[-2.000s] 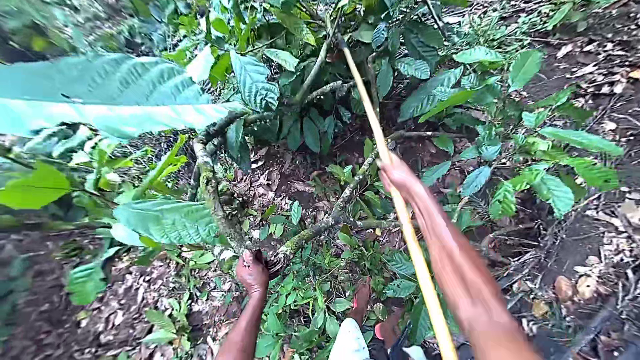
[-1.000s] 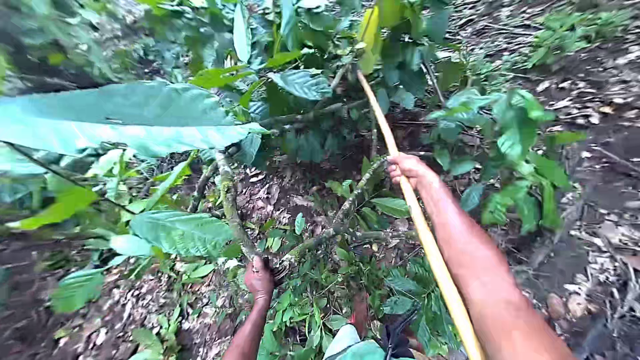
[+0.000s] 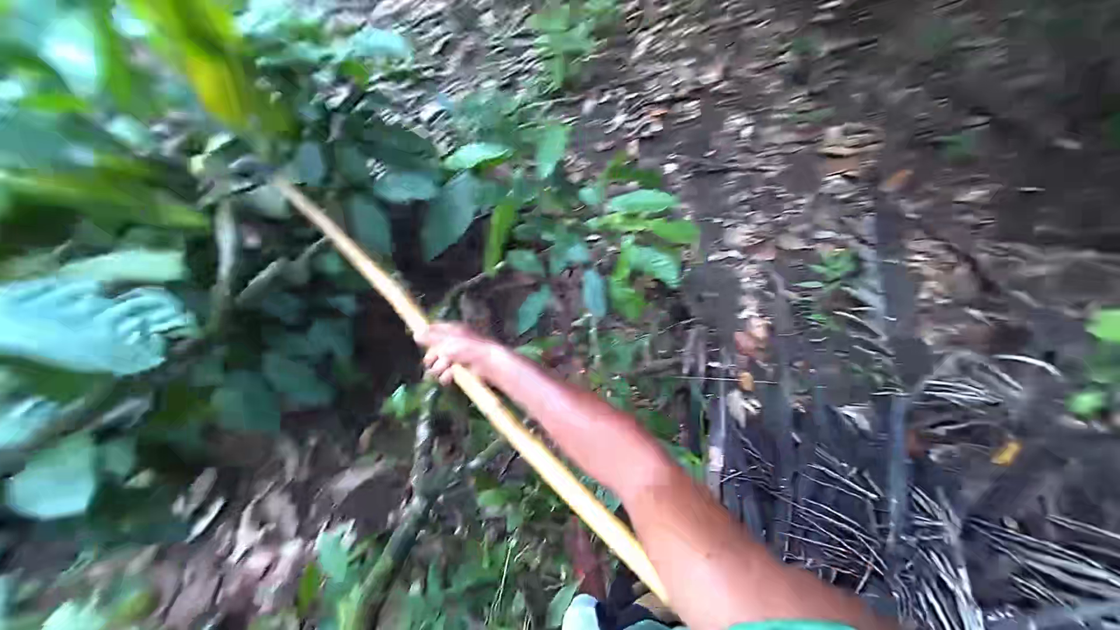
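Note:
My right hand (image 3: 451, 352) grips a long, pale yellow wooden pole (image 3: 542, 464) partway along its length. The pole slants from the bottom centre up to the left, where its far end meets blurred leaves and a pale lump near a yellow-green leaf or pod (image 3: 214, 74); what tool, if any, is on that end cannot be told. Below my right hand a mossy branch (image 3: 398, 542) rises from the bottom edge. My left hand is out of view.
Broad-leaved branches (image 3: 87, 324) fill the left side. A leafy green shoot (image 3: 643, 236) stands beyond my right forearm. Leaf litter (image 3: 787, 131) covers the ground at the upper right, and dry palm fronds (image 3: 857, 507) lie at the lower right.
The view has swung to the right. My left hand, on the mossy branch in both earlier frames, has gone out of view. My right hand still holds the pole, which now slants more to the left.

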